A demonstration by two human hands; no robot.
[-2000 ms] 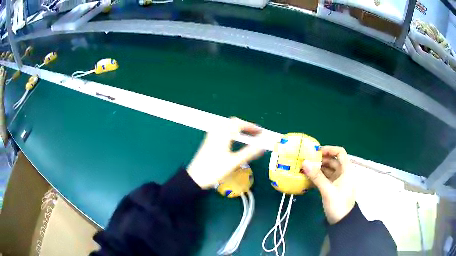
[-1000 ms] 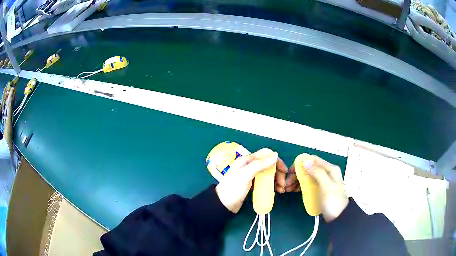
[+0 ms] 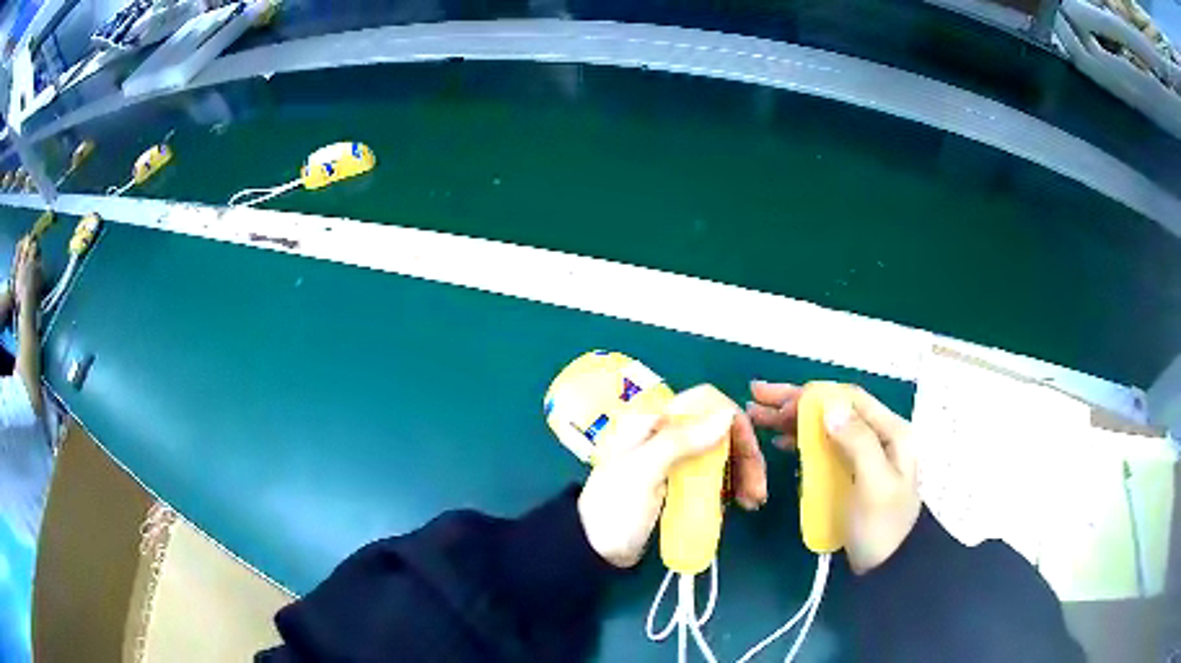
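My left hand (image 3: pixel 648 477) holds a yellow electronic unit (image 3: pixel 696 508) on edge, its narrow side up, with a white cord loop (image 3: pixel 684 622) hanging below. My right hand (image 3: pixel 878 473) holds a second yellow unit (image 3: pixel 821 469) the same way, with its white cord (image 3: pixel 806 615) trailing down and left. The two units are side by side and apart. A third yellow unit (image 3: pixel 598 395) with blue and white patches lies on the green bench just behind my left hand, which partly hides it.
Yellow units with cords (image 3: pixel 339 165) lie on the conveyor at the far left. A pale rail (image 3: pixel 518 269) separates it from the bench. Paper sheets (image 3: pixel 984 453) and a yellowish-green sheet (image 3: pixel 1101 531) lie right. An open carton (image 3: pixel 207 596) stands lower left. Another person's hand (image 3: pixel 29 304) shows at the left edge.
Two seconds ago my right hand held one unit face-on and my left hand was blurred over another. Now each hand holds one on edge. Since one second ago they have moved slightly right.
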